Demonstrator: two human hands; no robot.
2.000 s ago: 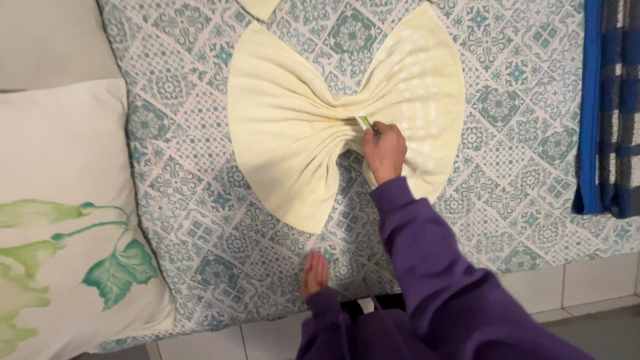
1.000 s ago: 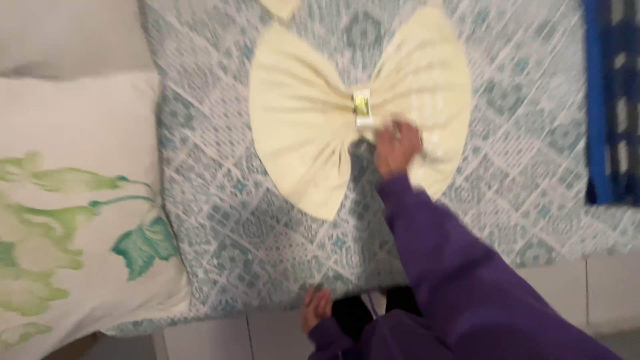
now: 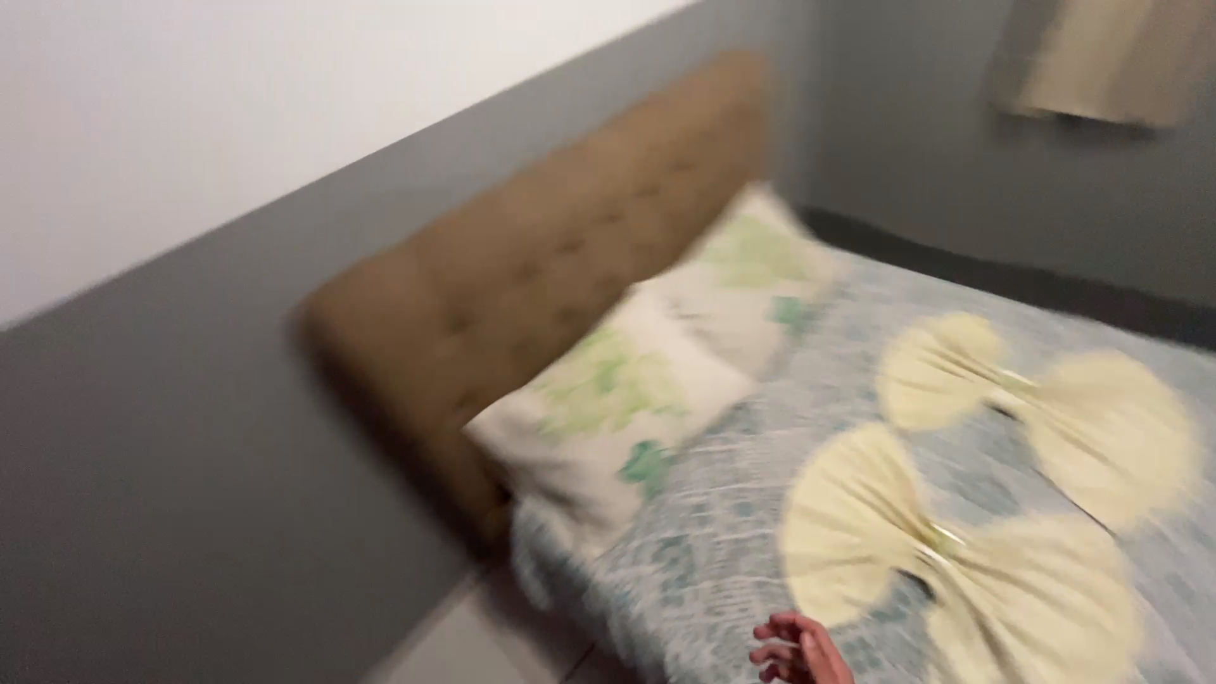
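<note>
My left hand (image 3: 803, 651) is at the bottom edge, fingers loosely curled and apart, holding nothing. Just up and to the right of it, a pale yellow towel gathered into a bow (image 3: 855, 522) lies on the patterned bedsheet (image 3: 722, 513), with a light band (image 3: 945, 540) around its pinched middle. Beyond it lies a second yellow towel bow (image 3: 1111, 427), also cinched at the centre. My right hand is out of view. The picture is blurred.
Two white pillows with green prints, one nearer (image 3: 608, 389) and one farther (image 3: 750, 256), lie beside a brown tufted headboard (image 3: 551, 228). Grey walls (image 3: 190, 456) stand behind, a beige curtain (image 3: 1102, 57) hangs at upper right, and floor tiles (image 3: 465, 636) show below.
The view has swung widely toward the headboard. My right hand, which was at the near bow's middle and then beside its band, is no longer in view.
</note>
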